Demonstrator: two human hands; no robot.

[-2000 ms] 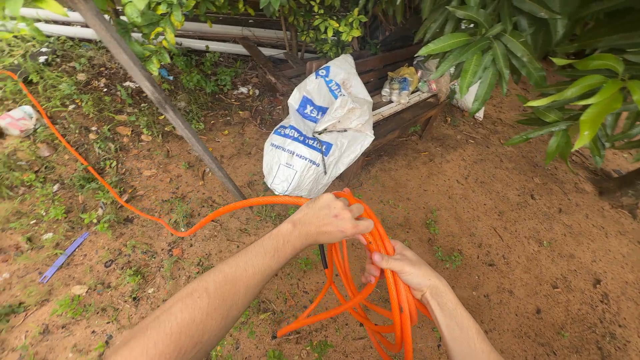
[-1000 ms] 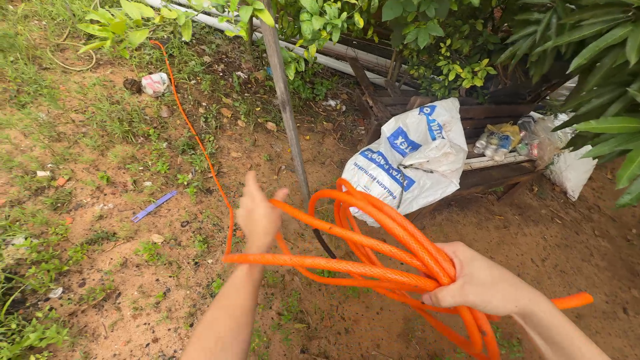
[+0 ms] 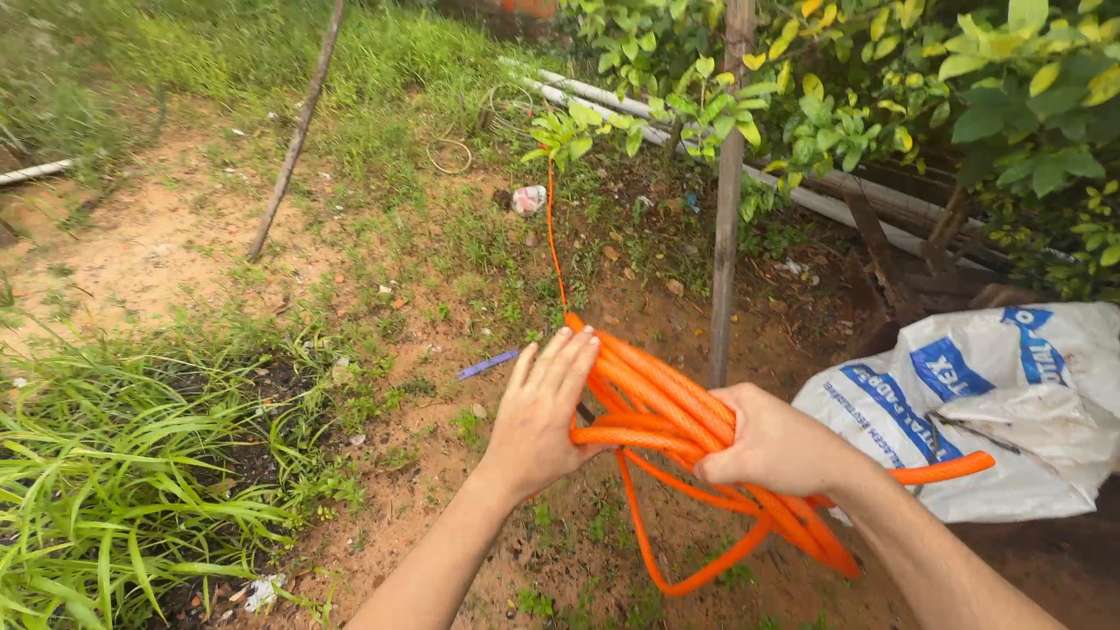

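Observation:
A coiled orange hose [image 3: 656,385] hangs in front of me at the middle of the head view. My right hand [image 3: 774,442] grips the bundle of loops, its thumb across them. My left hand [image 3: 542,407] lies against the left end of the coil with its fingers extended and close together; whether it holds a loop is not clear. One length of the hose runs from the coil away over the ground toward the bushes. A cut end of hose sticks out to the right, past my right wrist. A dark piece shows partly behind the loops.
A white woven sack [image 3: 1006,411] bearing writing lies at right. A wooden post [image 3: 728,192] stands beyond the coil, and a thinner pole [image 3: 297,131] at left. White pipes [image 3: 814,203] lie under leafy bushes. A purple strip [image 3: 488,365] and a crumpled bag [image 3: 528,200] are on the ground.
The view has swung left. My left hand, apart from the main bundle a second ago, is now against its left end. My right hand has kept its grip on the loops.

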